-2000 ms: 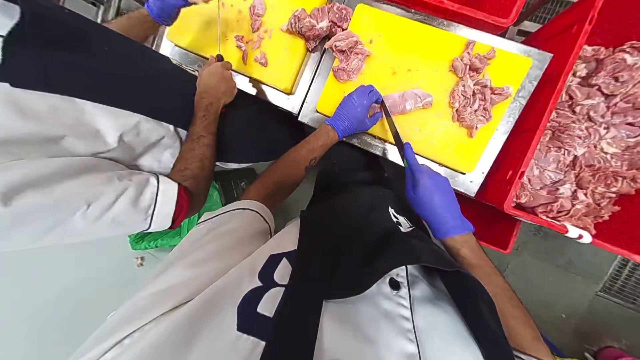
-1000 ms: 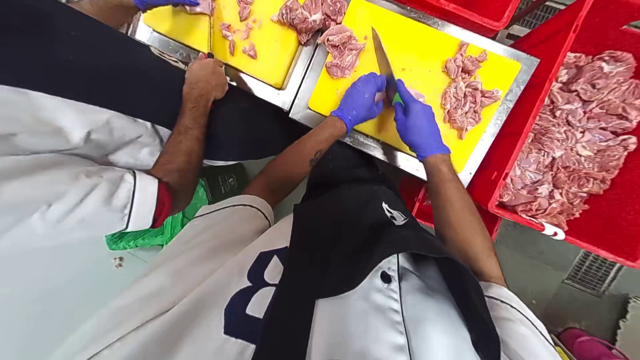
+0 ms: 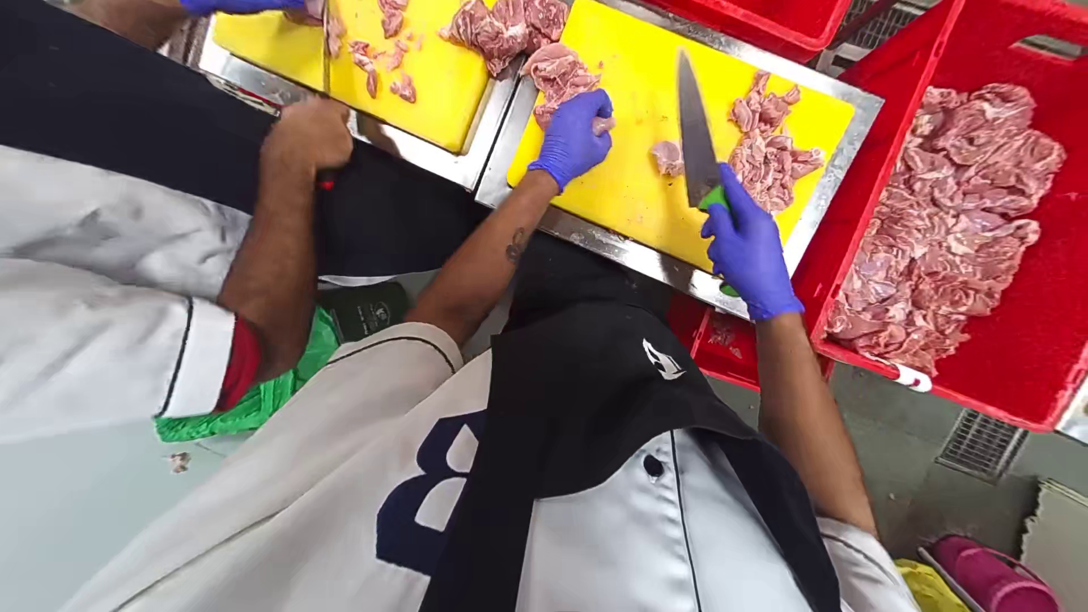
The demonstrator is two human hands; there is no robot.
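Observation:
My left hand (image 3: 576,140), in a blue glove, is closed on a small piece of raw meat (image 3: 603,125) at the left side of the yellow cutting board (image 3: 629,204). My right hand (image 3: 752,242), also gloved, grips the green handle of a knife (image 3: 697,132), its blade pointing away from me over the board. One small meat piece (image 3: 667,158) lies just left of the blade. A pile of cut meat (image 3: 769,149) is on the board's right side. A larger folded piece (image 3: 558,75) rests at the upper left corner, beyond my left hand.
To the right stands a red crate (image 3: 1020,357) holding much raw meat (image 3: 952,221). At left a co-worker's bare hand (image 3: 310,136) holds a knife upright at a second yellow board (image 3: 425,93) with meat. Another red crate (image 3: 765,21) is at the top.
The meat strip on the board's middle two seconds ago is no longer there in one length; a small piece lies there. My left hand has moved left, away from the knife, whose blade now points away from me.

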